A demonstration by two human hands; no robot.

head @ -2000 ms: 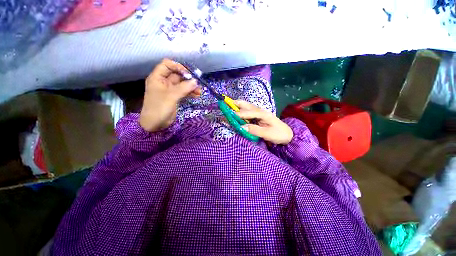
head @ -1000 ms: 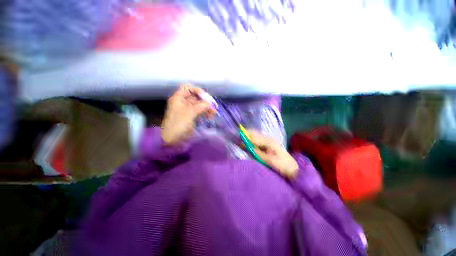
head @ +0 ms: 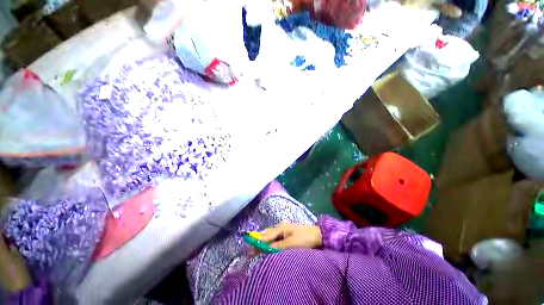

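Observation:
My right hand holds scissors with green and yellow handles over the patterned lap cloth. The thin dark blades point left toward the table edge. My left hand is blurred and cut off at the lower left edge, beside a clear bag of purple-and-white pieces; its fingers cannot be made out. A large pile of purple-and-white pieces lies on the white table. A red-pink mat shows between bag and pile.
A red stool stands on the green floor at right, with an open cardboard box and a white bag beyond it. Another plastic bag is at the table's left. White and blue items lie at the table's far end.
The view has turned left, showing more of the table. My left hand has left the scissors' tips and is now at the far left edge. My right hand still holds the scissors.

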